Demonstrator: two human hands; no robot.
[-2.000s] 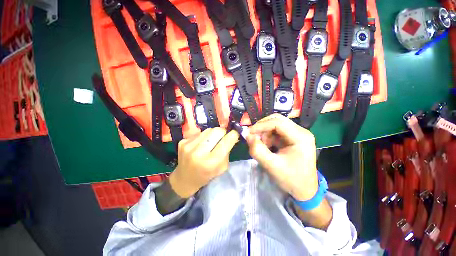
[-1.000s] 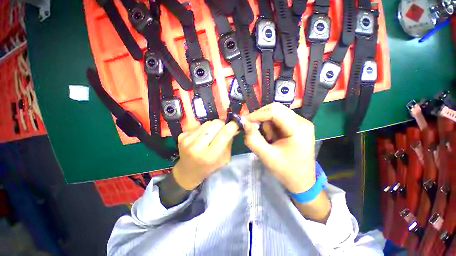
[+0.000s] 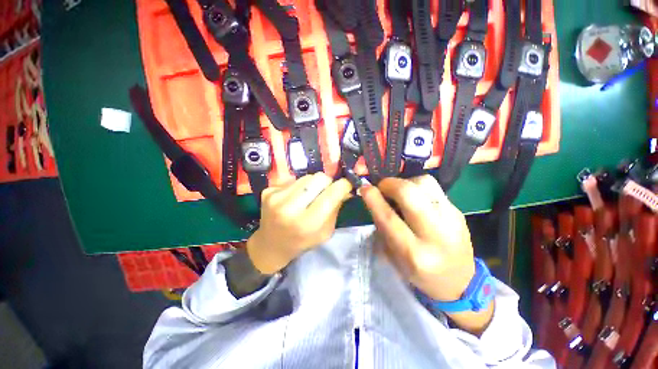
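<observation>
My left hand (image 3: 296,220) and my right hand (image 3: 426,234) meet at the tray's front edge. Between their fingertips is the end of a black watch strap (image 3: 353,175). A tiny white bit, perhaps cloth, shows at my right fingertips (image 3: 363,187). The fingers hide most of the held part. Several black-strapped smartwatches lie sensor side up on the orange-red tray (image 3: 177,104), such as one watch (image 3: 418,142) just beyond my right hand. One watch (image 3: 190,171) lies at the tray's front left with its plain dark side showing.
A clear bottle with a red diamond label (image 3: 600,52) stands at the back right, with a blue stick (image 3: 622,83) by it. A white square (image 3: 116,119) lies left of the tray. Pink-strap watches (image 3: 591,189) are at right. Red trays with light straps (image 3: 29,130) are at far left.
My right hand has turned and shifted slightly right, its wrist lower, showing more of the blue wristband. Both hands stay together at the strap end. The view has shifted slightly.
</observation>
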